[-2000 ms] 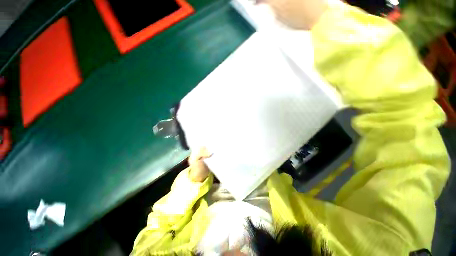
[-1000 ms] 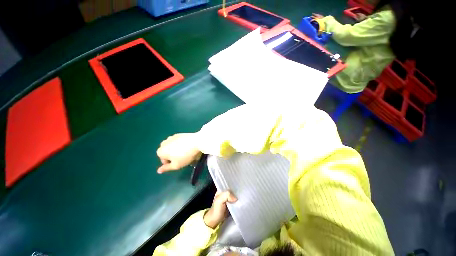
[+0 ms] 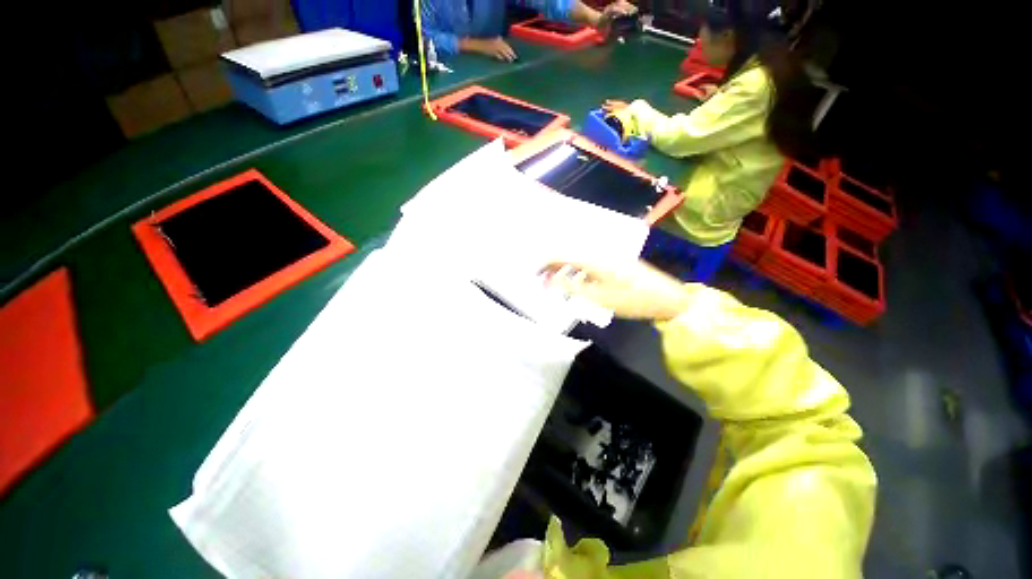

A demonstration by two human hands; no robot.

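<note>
A large white sheet [image 3: 373,418] fills the foreground, tilted over the green bench edge. My right hand [image 3: 583,288] is at its upper end with fingers curled on the white material, beside the white sheet stack [image 3: 487,215]. A narrow dark gap shows left of my fingers. My left hand is not visible; whatever lies under the large sheet is hidden. A black clip bin [image 3: 681,458] with small dark and shiny pieces sits below the bench edge, partly covered by the sheet.
Black display panels lie in orange-red trays [image 3: 164,266] on the green bench [image 3: 147,396]. A plain orange tray [image 3: 40,373] is at far left. A blue benchtop unit [image 3: 328,91] stands behind. A neighbouring worker in yellow [image 3: 724,130] is beyond the stack. Red trays [image 3: 837,243] are piled on the floor.
My right hand has moved from the bench edge to the sheet stack. A large white sheet now spreads across the foreground; my left hand and the white-covered piece it held are no longer visible.
</note>
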